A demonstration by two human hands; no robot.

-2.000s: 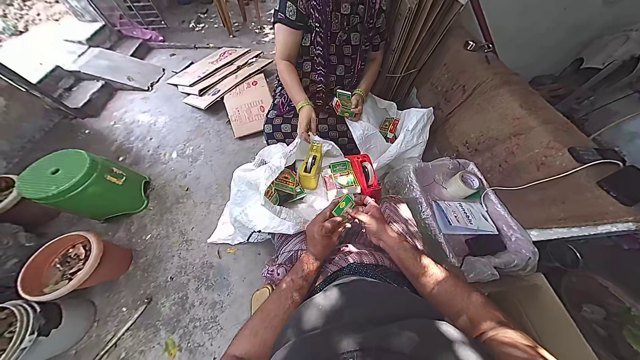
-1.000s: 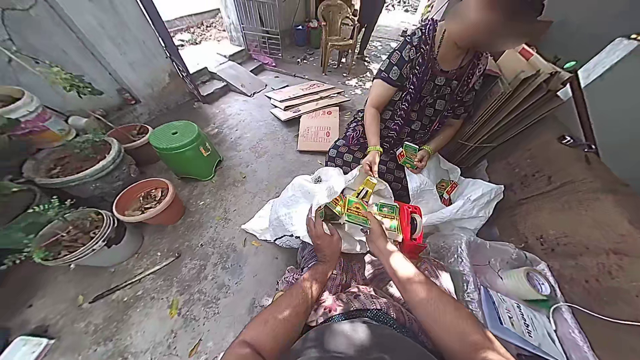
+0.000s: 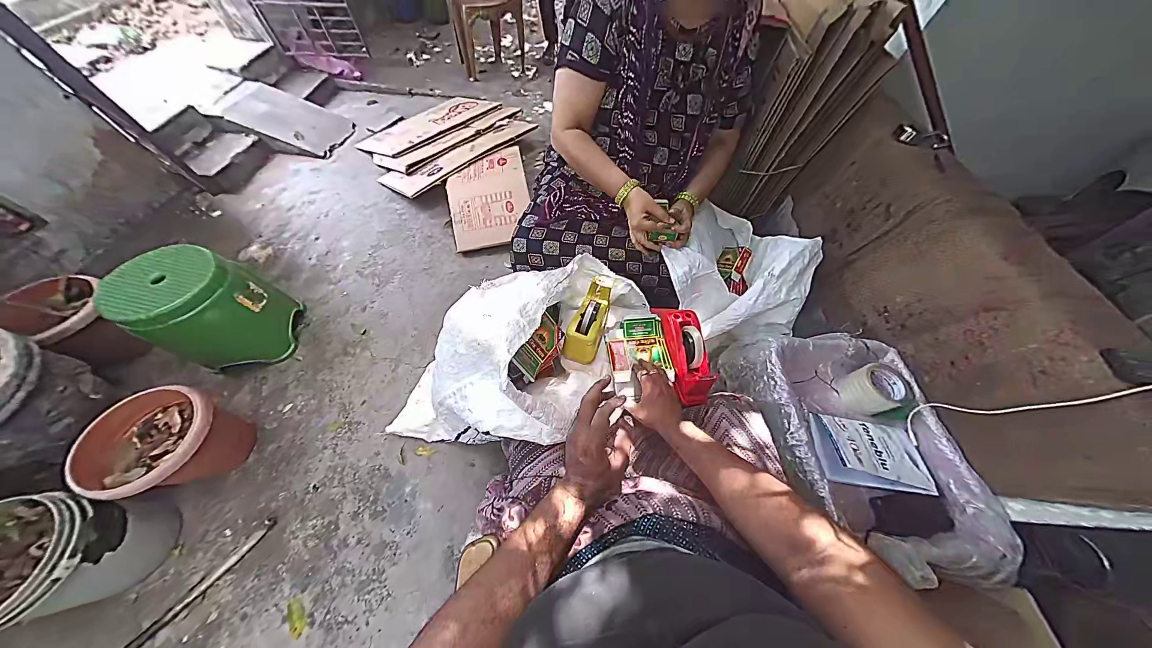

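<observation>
My right hand (image 3: 655, 396) touches the near side of a few small green and red printed boxes (image 3: 641, 344), which lie beside a red tape dispenser (image 3: 691, 358). My left hand (image 3: 596, 434) is just left of it, fingers apart, with nothing seen in it. A yellow tape dispenser (image 3: 588, 321) stands at the mouth of a white woven sack (image 3: 486, 337). More printed boxes (image 3: 538, 346) show inside that sack. Across from me a seated person holds a small green box (image 3: 662, 232) in both hands, by a second white sack (image 3: 765, 279) with boxes in it.
At right, a plastic-wrapped container (image 3: 976, 531) holds a tape roll (image 3: 873, 389) and a printed packet (image 3: 871, 454). A green plastic stool (image 3: 198, 301) and plant pots (image 3: 148, 441) stand at left. Flattened cartons (image 3: 489, 198) lie on the ground; more lean behind the person.
Two seconds ago both my hands held a small green box; now my left hand is free of it. The other person's hands have come together on a box. The view has shifted between frames.
</observation>
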